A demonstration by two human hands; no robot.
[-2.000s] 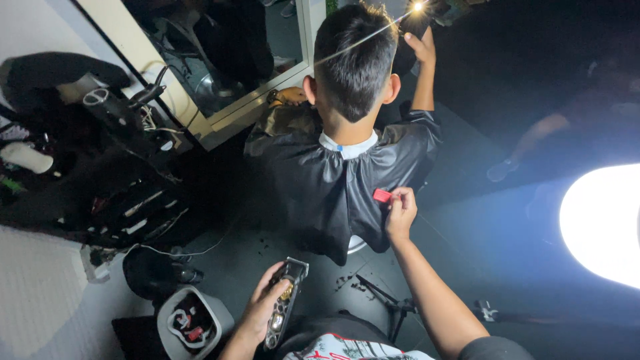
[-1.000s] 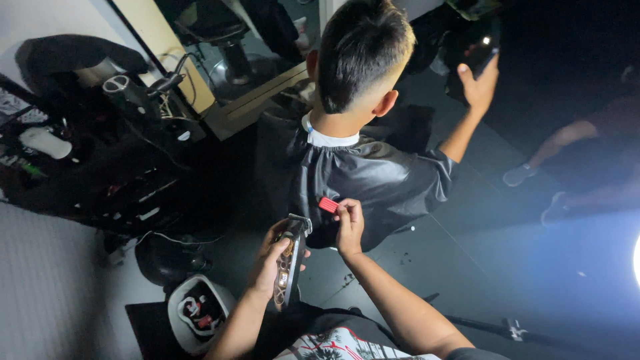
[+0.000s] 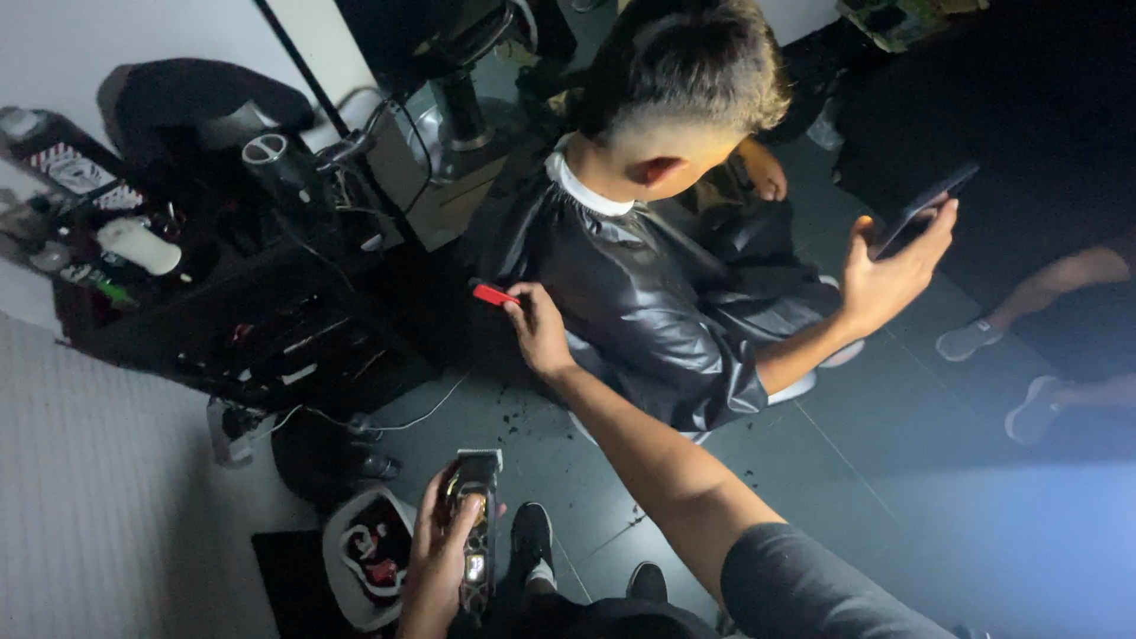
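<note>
At the lower middle, my left hand [image 3: 444, 532] is wrapped around a dark hair clipper [image 3: 477, 524], its blade end pointing away from me. My right hand [image 3: 539, 330] pinches a small red clipper guard [image 3: 494, 295], just left of the seated person's back. That person wears a shiny black barber cape [image 3: 639, 302] with a white neck strip [image 3: 586, 185] around the neck. The dark hair [image 3: 683, 62] is cut very short around the ear. One hand of the seated person holds up a smartphone [image 3: 923, 209] at the right.
A dark trolley [image 3: 266, 337] with bottles and a hair dryer [image 3: 288, 173] stands at the left. Below it is a white waste bin [image 3: 333, 541]. A chair base [image 3: 461, 115] shows at the top. Another person's legs [image 3: 1056, 280] are at the far right. Hair clippings lie on the floor.
The seated person has turned toward the right, with the phone now in clear sight. My hands, near each other one second ago, are apart; the right has moved away from me, the clipper back toward me.
</note>
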